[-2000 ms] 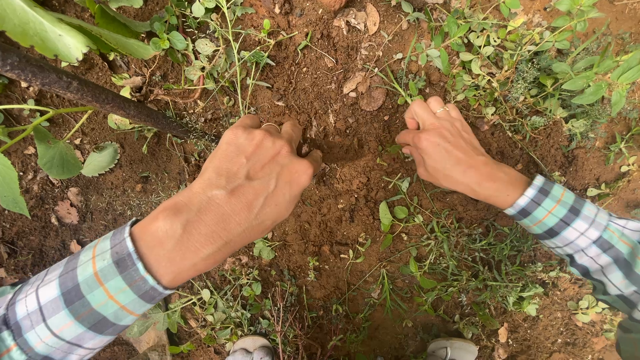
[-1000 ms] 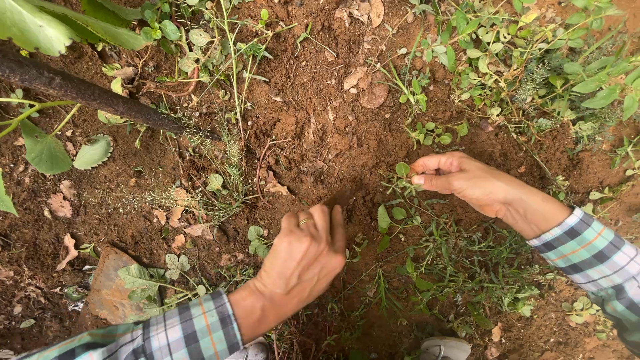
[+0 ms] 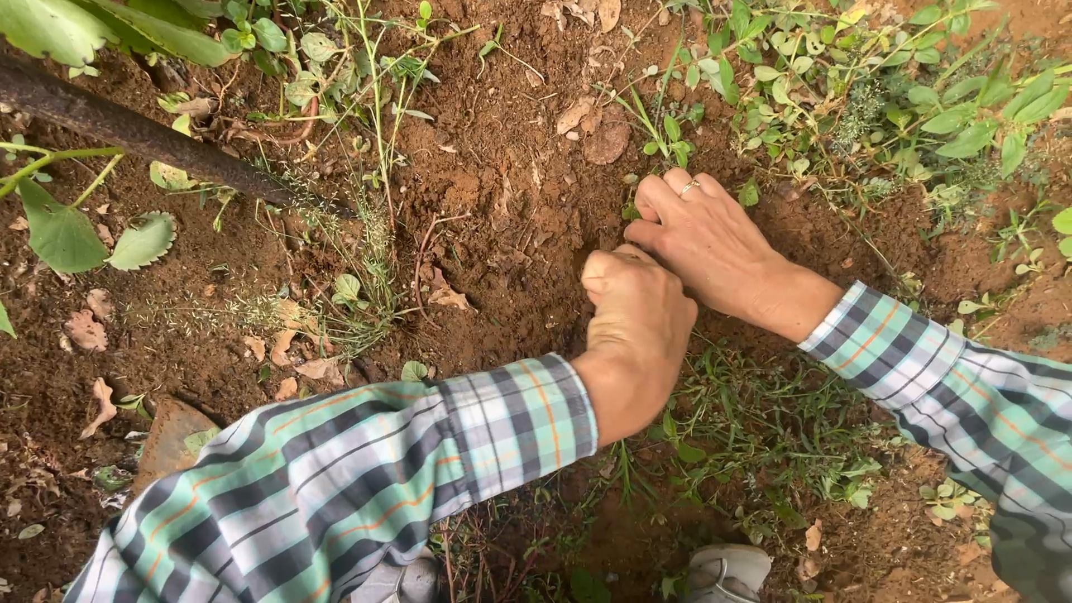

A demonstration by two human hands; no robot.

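My left hand (image 3: 641, 322) is curled low over the brown soil (image 3: 494, 243), its fingertips hidden beneath it. Just above and to its right is my right hand (image 3: 703, 230), wearing a ring, with bent fingers against small green weeds (image 3: 670, 138). The two hands touch or nearly touch. What either one grips between its fingers cannot be made out. Below them lies a patch of thin grassy weeds (image 3: 754, 427).
A dark rod (image 3: 159, 138) slants in from the upper left beside broad green leaves (image 3: 63, 230). Leafy weeds (image 3: 804, 75) spread at the upper right. A flat rusty piece (image 3: 172, 440) lies at the lower left, and two shoes (image 3: 729, 569) show at the bottom edge.
My left hand has moved right, up to my right hand. My right hand has turned knuckles up and shifted slightly left; a second ago its thumb and fingers were at a small leafy weed.
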